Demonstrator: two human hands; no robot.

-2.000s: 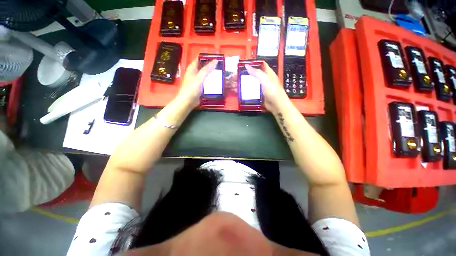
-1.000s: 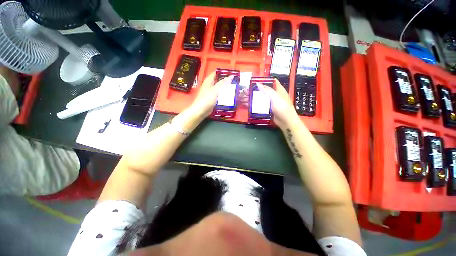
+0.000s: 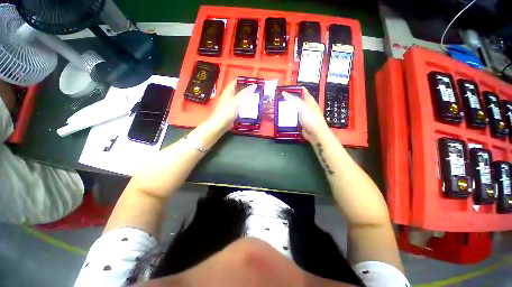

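My left hand is closed around a red-edged phone with a lit white screen, thumb on its upper part. My right hand holds a second red-edged phone, also lit, with the thumb near its top. The two phones are upright side by side over the front edge of the red phone tray, a small gap between them. Closed black flip phones with gold emblems lie in the tray's back and left pockets. Two open flip phones with lit screens lie at its right.
At left, a black smartphone and a white stick-like object lie on a paper sheet, with a black fan and a white fan behind. Stacked red trays hold labelled phones at right. A person's sleeve is at far left.
The view has shifted, so the tray and bench sit lower in the picture than two seconds ago. Both hands keep their grip on the two red-edged phones, with little visible movement.
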